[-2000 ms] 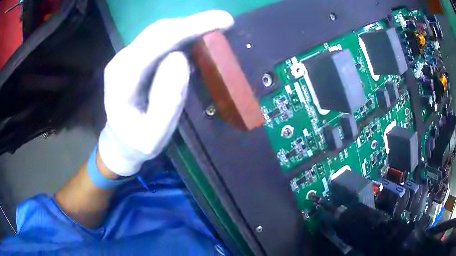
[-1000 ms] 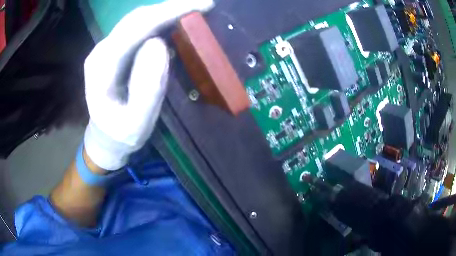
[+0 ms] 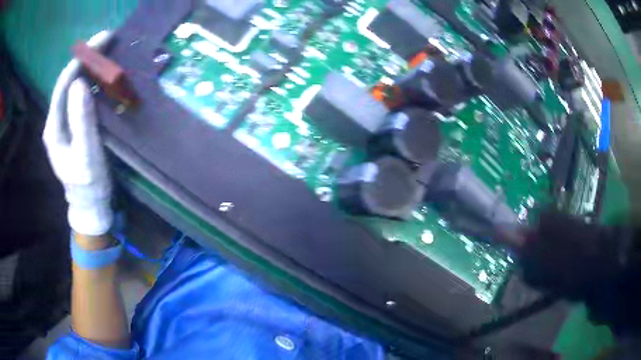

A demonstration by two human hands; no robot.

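The green circuit board (image 3: 485,144) lies in the dark grey pallet (image 3: 274,204), with grey blocks and dark round cans standing on it. My left hand (image 3: 81,148), in a white glove with a light-blue wrist strap, is at the pallet's upper-left corner, its fingers around the end of the orange-brown corner block (image 3: 105,70). A blurred black form, apparently the electric screwdriver (image 3: 583,264), reaches in from the right over the board. Its bit and what it touches cannot be made out. No right hand can be made out.
Green bench matting (image 3: 42,35) shows at the upper left. A blue-sleeved arm (image 3: 95,348) and blue clothing (image 3: 232,302) lie along the pallet's near edge. A cord (image 3: 520,313) runs by the dark form. An orange-brown block (image 3: 612,90) is at the far right.
The view has swung right, showing more of the board. The black driver form has gone from a screw point near the board's left part to its right side. My left hand stays at the same corner block.
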